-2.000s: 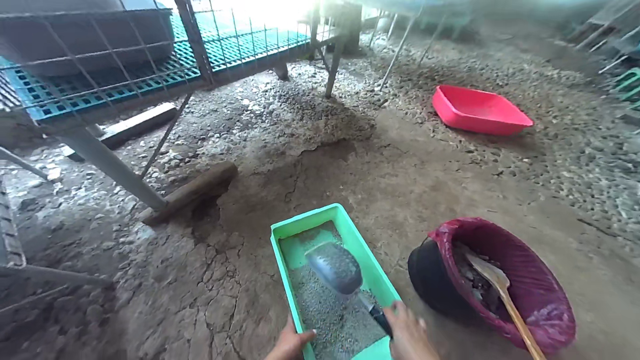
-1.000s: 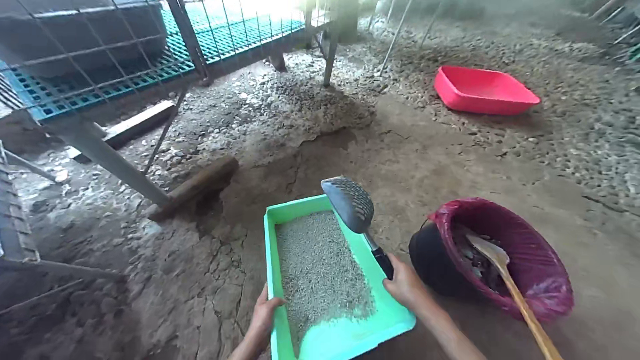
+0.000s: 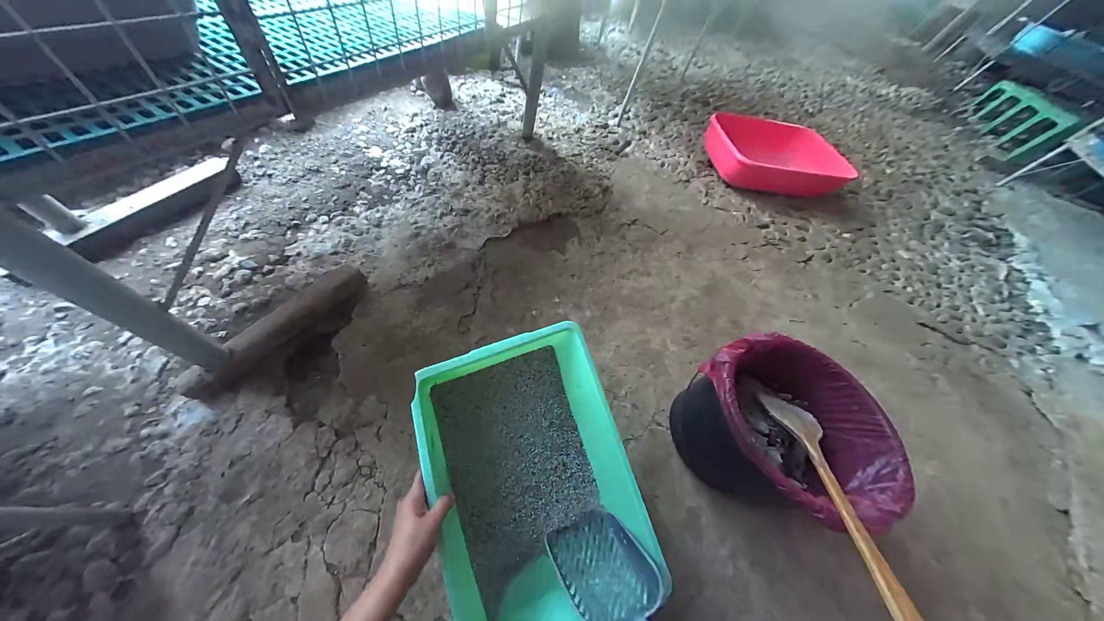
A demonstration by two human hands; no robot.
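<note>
My left hand (image 3: 412, 528) grips the left rim of a green plastic litter tray (image 3: 604, 423). Grey granular litter (image 3: 517, 457) lies in the tray, thin enough at the near end to bare the green bottom. Over that near right corner is the slotted head of a litter scoop (image 3: 604, 565); its handle runs out of the frame. My right hand is out of view. To the right of the tray stands a black bucket (image 3: 711, 440) lined with a dark red plastic bag (image 3: 849, 423). It holds dark scraps and a wooden spatula (image 3: 845, 500), which leans over the rim.
A red plastic tray (image 3: 780, 159) sits on pebbly ground at the upper right. Wire caging with a turquoise slatted floor (image 3: 345, 39) rises on metal legs at the upper left, beside a wooden block (image 3: 289, 323). A green slatted plastic item (image 3: 1022, 121) is at the far right.
The scoop has gone from above the tray's right side down to its near end. My right hand, seen on the scoop handle before, has left the view. The litter now lies toward the far end.
</note>
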